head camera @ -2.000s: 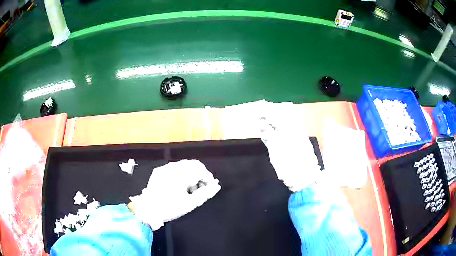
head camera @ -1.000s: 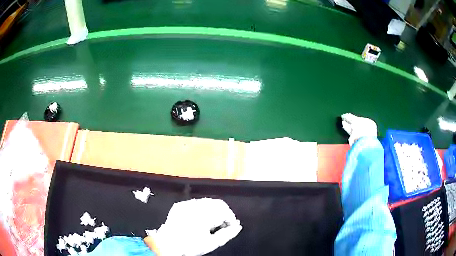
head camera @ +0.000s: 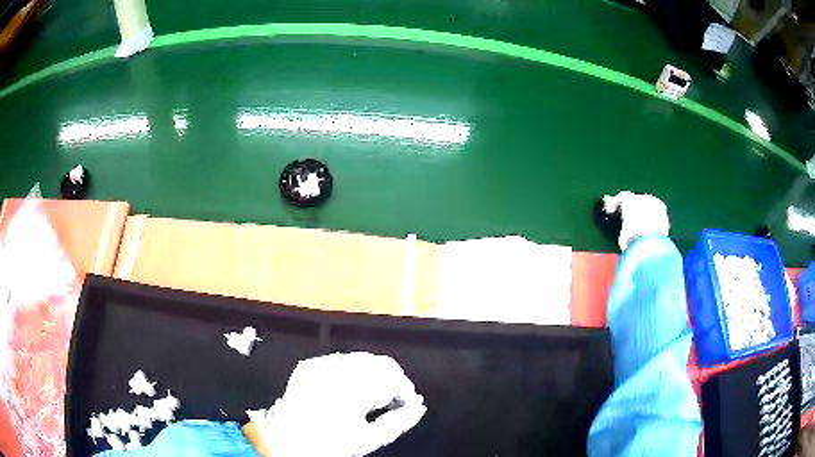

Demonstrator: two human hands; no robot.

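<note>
My left hand (head camera: 344, 402), in a white glove, is curled low over the black tray (head camera: 483, 384). A small dark patch shows between its fingers; whether it is a held part or a gap is unclear. My right hand (head camera: 639, 219), also white-gloved, reaches to the green belt's near edge, its fingers on a round black carrier (head camera: 608, 212) that they partly cover. White plastic parts (head camera: 134, 419) lie clustered at the tray's lower left, with one (head camera: 140, 384) just above and another (head camera: 242, 339) further right.
Another round black carrier (head camera: 306, 183) with a white part stands on the green belt (head camera: 447, 178); a smaller one (head camera: 75, 182) is far left. A white sheet (head camera: 505, 281) lies behind the tray. Clear film (head camera: 36, 312) is left; a blue bin (head camera: 706, 308) and second black tray (head camera: 737, 406) are right.
My right hand has moved from above the white sheet out to the carrier on the belt. My left hand stays curled over the tray. The view has shifted.
</note>
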